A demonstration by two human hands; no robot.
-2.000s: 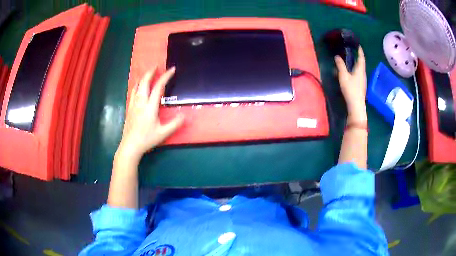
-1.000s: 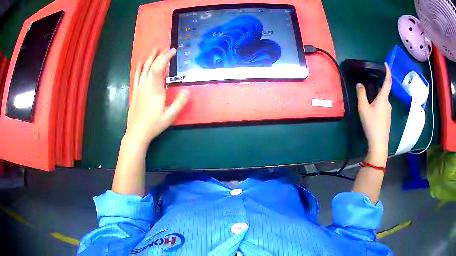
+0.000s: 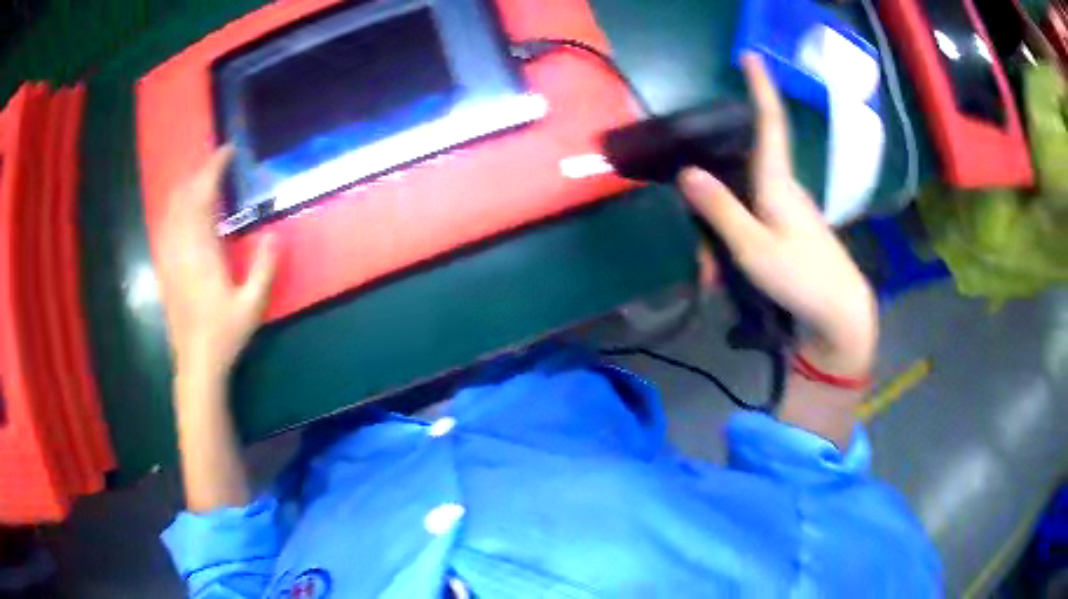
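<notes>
The tablet (image 3: 351, 88) lies on the red foam tray (image 3: 457, 217), its screen lit with a dark panel in a grey-blue window. A black plug and cord enter its right edge. My left hand (image 3: 205, 263) rests on the tray at the tablet's lower left corner, fingers apart, holding nothing. My right hand (image 3: 785, 240) grips the black barcode scanner (image 3: 685, 143), its head over the tray's right edge near the white barcode label (image 3: 588, 165). The view is blurred.
Stacked red foam trays (image 3: 53, 304) stand at the left. A blue box (image 3: 796, 47) with a white label roll (image 3: 853, 129) is at the upper right, beside another red tray (image 3: 966, 140) with a dark tablet. Yellow-green cloth (image 3: 1007, 222) is at the far right.
The view has turned and shifted. The scanner has been lifted from beside the tray and brought to its right edge by the label. The screen changed from the blue swirl desktop to a dark panel.
</notes>
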